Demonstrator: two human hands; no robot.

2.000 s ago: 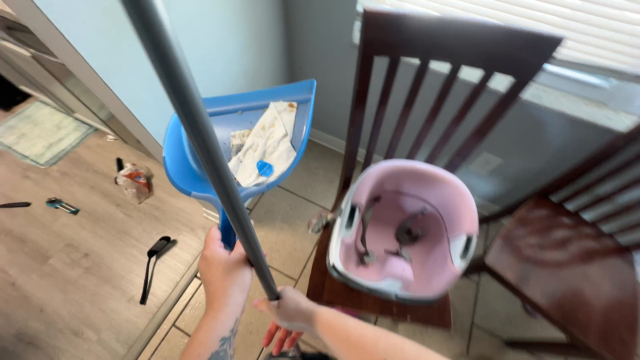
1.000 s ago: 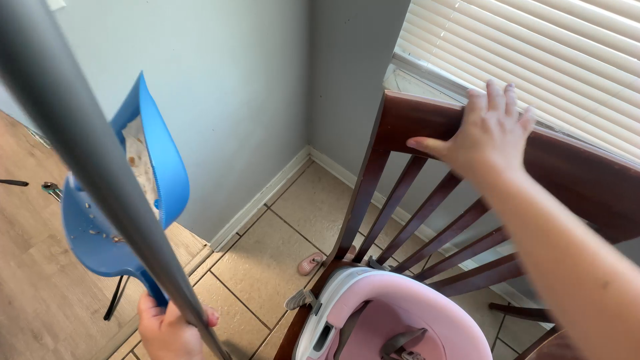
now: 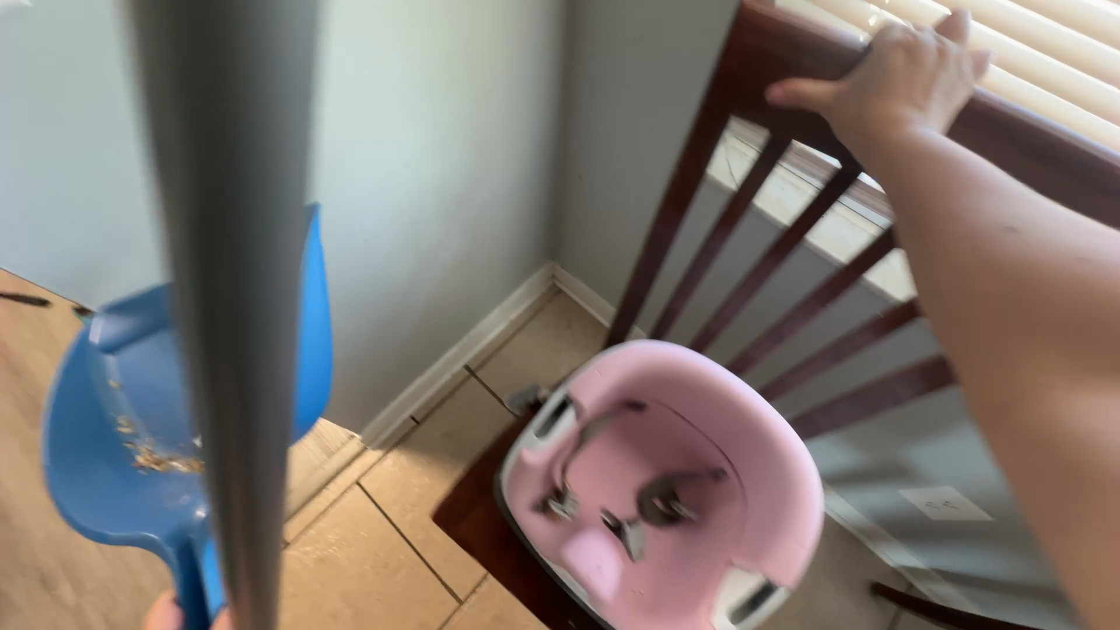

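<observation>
At the bottom left edge, only the fingertips of my left hand [image 3: 164,611] show, around the handle of a blue dustpan [image 3: 87,437] with crumbs in it. A grey pole [image 3: 241,262] rises blurred in front of the dustpan; whether my left hand also grips it is hidden. My right hand [image 3: 901,83] rests on the top rail of a dark wooden chair [image 3: 787,52], thumb in front and fingers over the rail. A pink booster seat [image 3: 682,385] with loose straps and buckles sits on that chair's seat.
Window blinds [image 3: 1041,61] hang behind the chair back. Grey walls meet in a corner with a white baseboard [image 3: 464,359]. Tile floor [image 3: 385,534] borders wood flooring at left. A wall outlet [image 3: 945,504] is low at right, near a dark curved piece [image 3: 945,605].
My right hand has gone from the pole to the chair's top rail. Two seconds ago the dustpan showed white crumpled material; now crumbs show, the rest hidden by the pole.
</observation>
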